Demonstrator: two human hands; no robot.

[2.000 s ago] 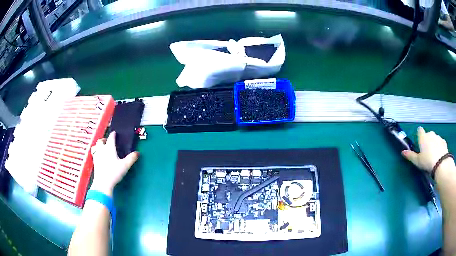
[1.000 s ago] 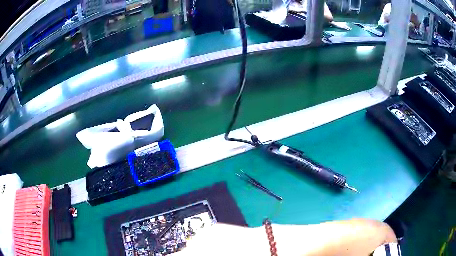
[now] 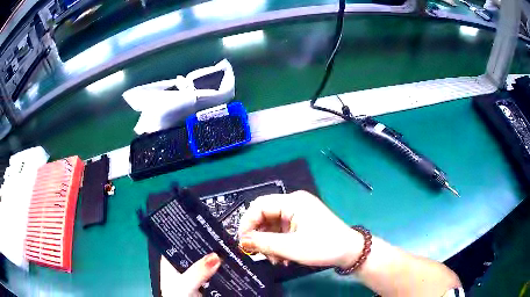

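Observation:
A black battery pack (image 3: 212, 246) with white printing is held tilted over the tablet housing (image 3: 270, 188), which lies on the black mat (image 3: 290, 171). My left hand (image 3: 189, 278) grips the battery's near edge, thumb on the printed face, and is partly cut off by the bottom edge. My right hand (image 3: 290, 229) is at the battery's right side above the housing, fingertips pinched near a thin yellow-orange wire; whether it grips the wire is unclear. The battery and my right hand hide much of the circuit board.
The electric screwdriver (image 3: 407, 152) and tweezers (image 3: 347, 169) lie to the right. Behind the mat are the blue screw bin (image 3: 219, 134), black screw tray (image 3: 157, 152) and white wrap (image 3: 174, 101). At left are the red slotted tray (image 3: 55, 214), another battery pack (image 3: 95, 194) and white sheets (image 3: 20, 174). Another unit (image 3: 514, 122) sits far right.
My left hand has left the red tray's side and now holds a battery over the housing. My right hand has left the screwdriver and come to the battery. The view turned right, then partly back.

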